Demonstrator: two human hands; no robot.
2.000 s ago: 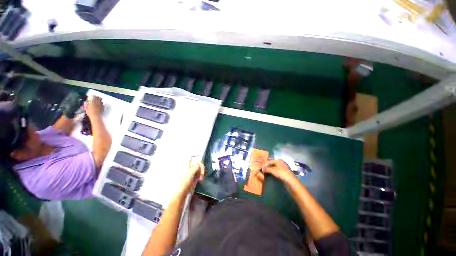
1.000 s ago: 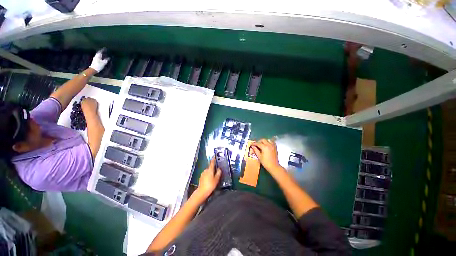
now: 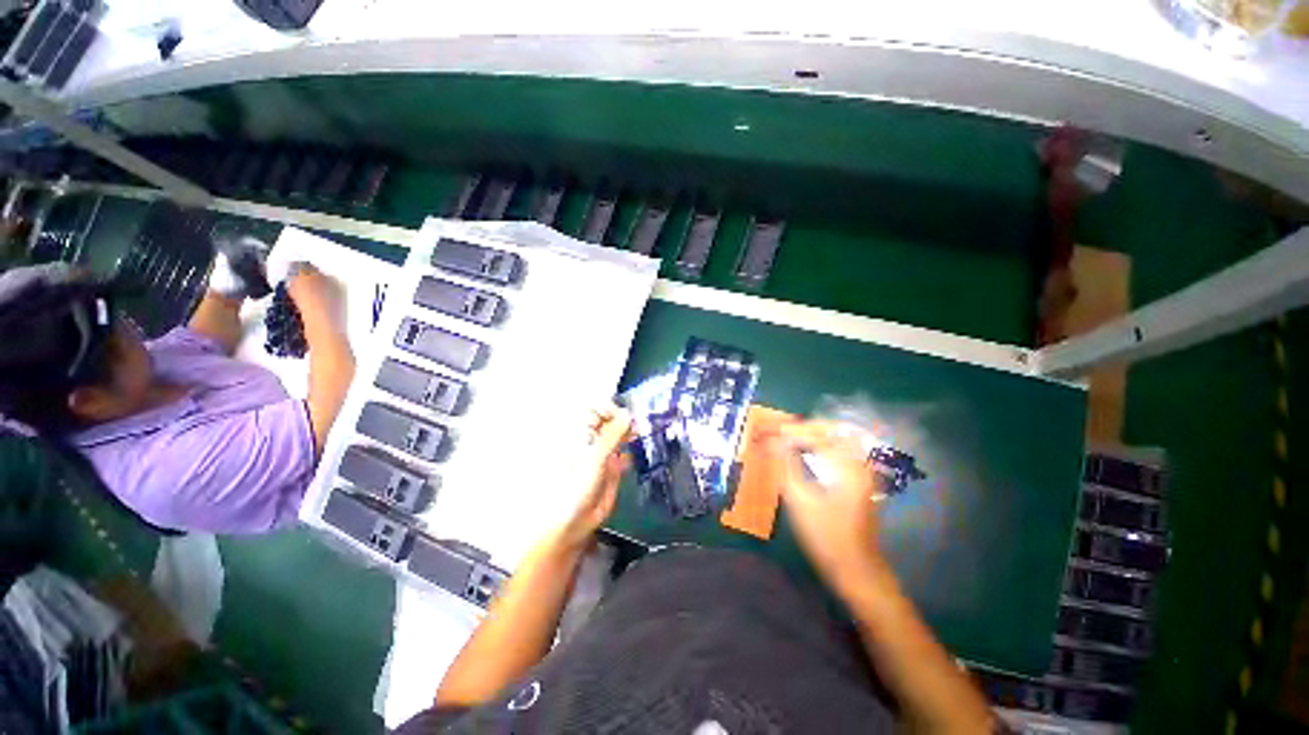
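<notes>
A dark device housing (image 3: pixel 675 474) lies tilted on the green top, over the lower part of a shiny sheet of dark parts (image 3: pixel 714 381). My left hand (image 3: pixel 603 452) is just left of the housing, fingers bent; whether it holds something small cannot be told. An orange block (image 3: pixel 754 495) lies right of the sheet. My right hand (image 3: pixel 826 467) is blurred over the block's right side; a pale glint shows at its fingers, and its grip is unclear. Small dark loose parts (image 3: pixel 896 468) on glossy film lie right of my right hand.
A white sheet (image 3: pixel 553 330) at left holds a column of several dark housings (image 3: pixel 419 385). Spaced housings (image 3: pixel 699 244) lie on the green conveyor beyond. A white shelf edge (image 3: pixel 718 108) crosses above. A person in lilac sits at left. Stacked dark parts (image 3: pixel 1117 553) stand far right.
My left hand has moved off the housing, up and leftward relative to it. The housing is tilted more. My right hand has shifted to the block's right side. The neighbour's gloved hand has come back from the conveyor.
</notes>
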